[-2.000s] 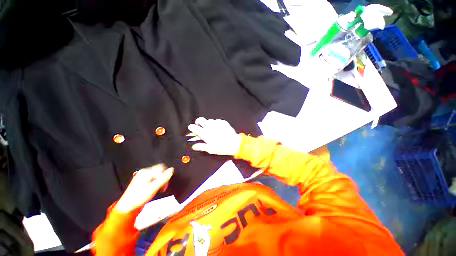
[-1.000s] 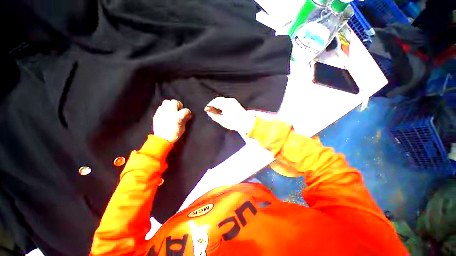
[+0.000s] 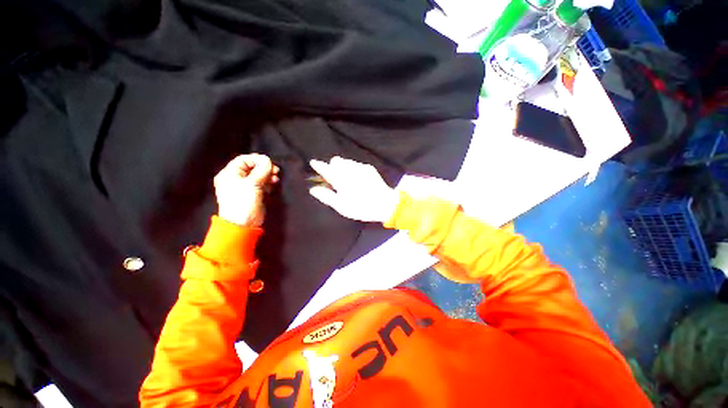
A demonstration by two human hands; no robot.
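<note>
A large black blazer (image 3: 319, 255) lies spread over the table, its cloth wrinkled near my hands. Round shiny buttons show at lower left, one of them pale (image 3: 133, 264) and one by my left sleeve (image 3: 255, 285). My left hand (image 3: 242, 190) is over the blazer with its fingers curled and fingertips together; whether cloth or thread is between them cannot be made out. My right hand (image 3: 351, 189) is just to its right, thumb and forefinger pointing at it. Something small and dark shows between those fingers, too blurred to name.
A clear spray bottle (image 3: 519, 60) with green parts and a black smartphone (image 3: 549, 129) are on the white tabletop (image 3: 495, 171) at right. Blue plastic crates (image 3: 666, 231) and heaped clothing (image 3: 694, 351) are beyond the table, over a blue floor.
Both hands have moved up the blazer from near the buttons. Since the last earlier frame, my left hand has shifted slightly left and my right thumb and forefinger have spread. The blazer is more wrinkled.
</note>
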